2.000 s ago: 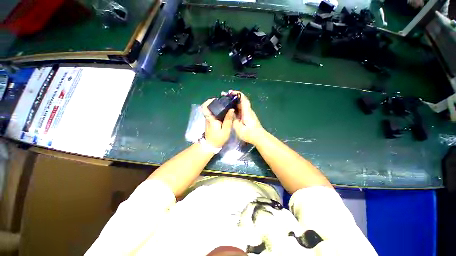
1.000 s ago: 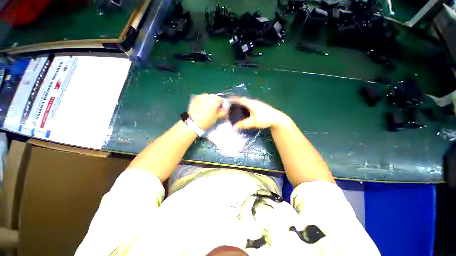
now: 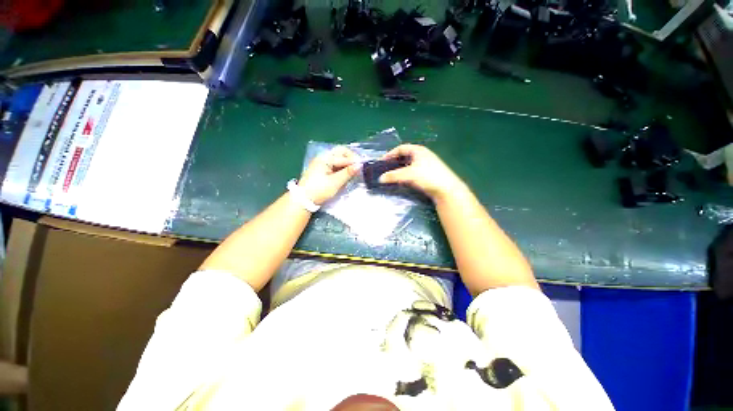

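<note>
A black power adapter (image 3: pixel 378 172) is in my right hand (image 3: pixel 419 174), its fingers around the block's right side. My left hand (image 3: pixel 328 175) is just left of the adapter, thumb and fingertips pinched together at the upper part of a clear plastic bag. Shiny clear plastic bags (image 3: pixel 371 215) lie on the green bench under and in front of both hands. Whether the adapter is inside a bag cannot be told. Its cord cannot be made out.
Black adapters (image 3: pixel 414 46) are heaped along the far side of the green bench (image 3: pixel 514 209). A smaller group (image 3: pixel 643 156) lies at right. A printed white carton (image 3: pixel 145 152) is at left, above a brown box (image 3: pixel 112 305). A blue bin (image 3: pixel 639 345) is below the bench edge.
The adapter has gone from being held between both hands to my right hand. My left hand has moved left and pinches at the plastic. The bags now lie spread below the hands.
</note>
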